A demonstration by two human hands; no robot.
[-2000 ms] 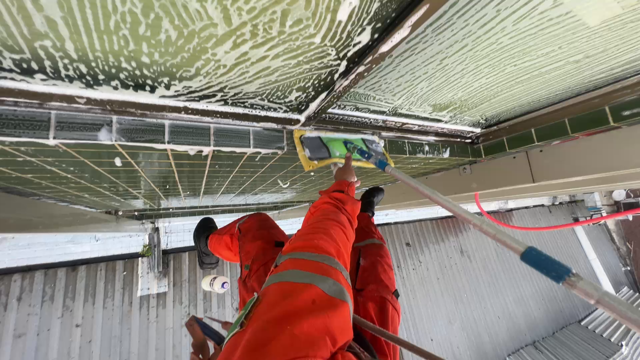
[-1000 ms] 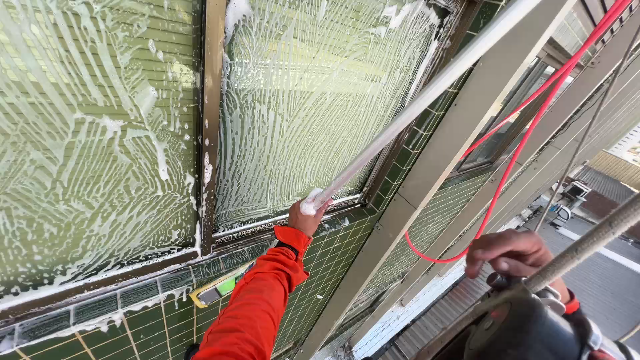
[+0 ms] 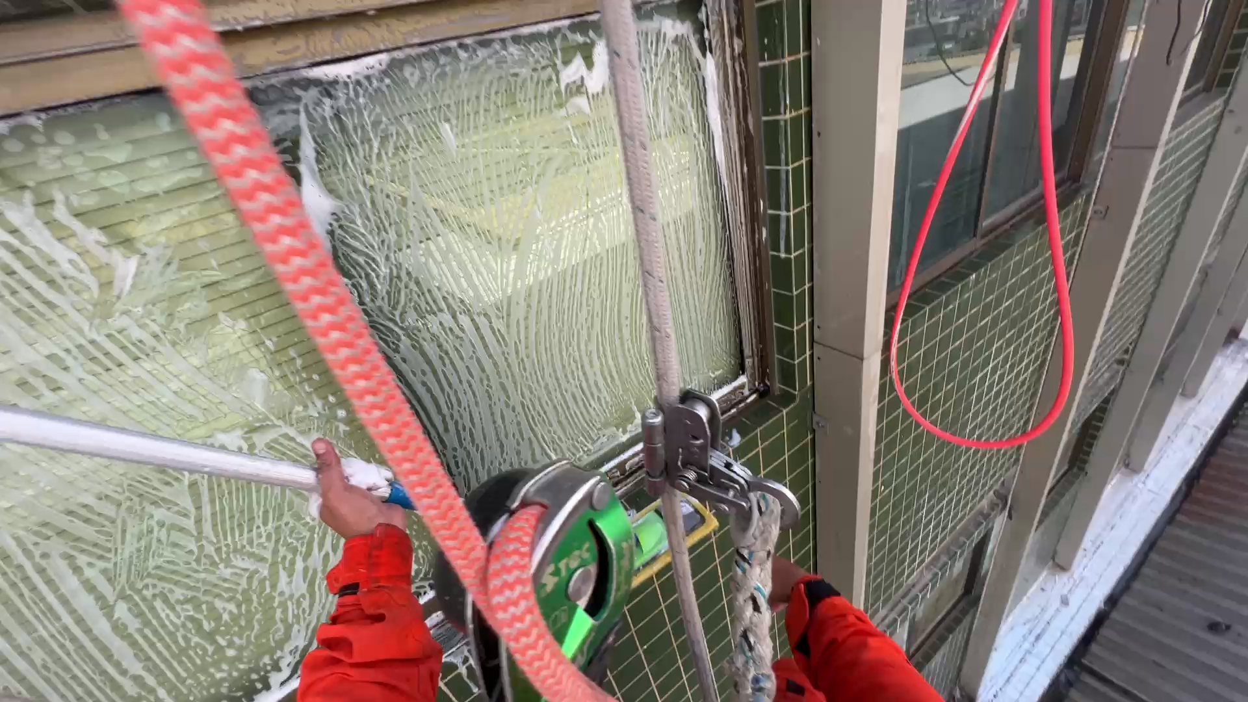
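Observation:
My left hand grips a metal pole near a blue collar, in front of a soapy window. Behind the ropes, a flat washing pad with a yellow edge lies against the green tiles. My right hand is low at the centre right, mostly hidden behind a white braided lanyard; its grip does not show. A green rope descender holds a red-and-white rope. Above it, a metal rope grab sits on a grey rope.
A red hose loop hangs at the right, before beige metal columns and green tiled wall. A white ledge and a corrugated roof lie below at the right. A brown window frame borders the soapy glass.
The pole now runs to the left from my left hand; a second ago it rose to the upper right. My right hand has moved down behind the lanyard. The view has turned strongly.

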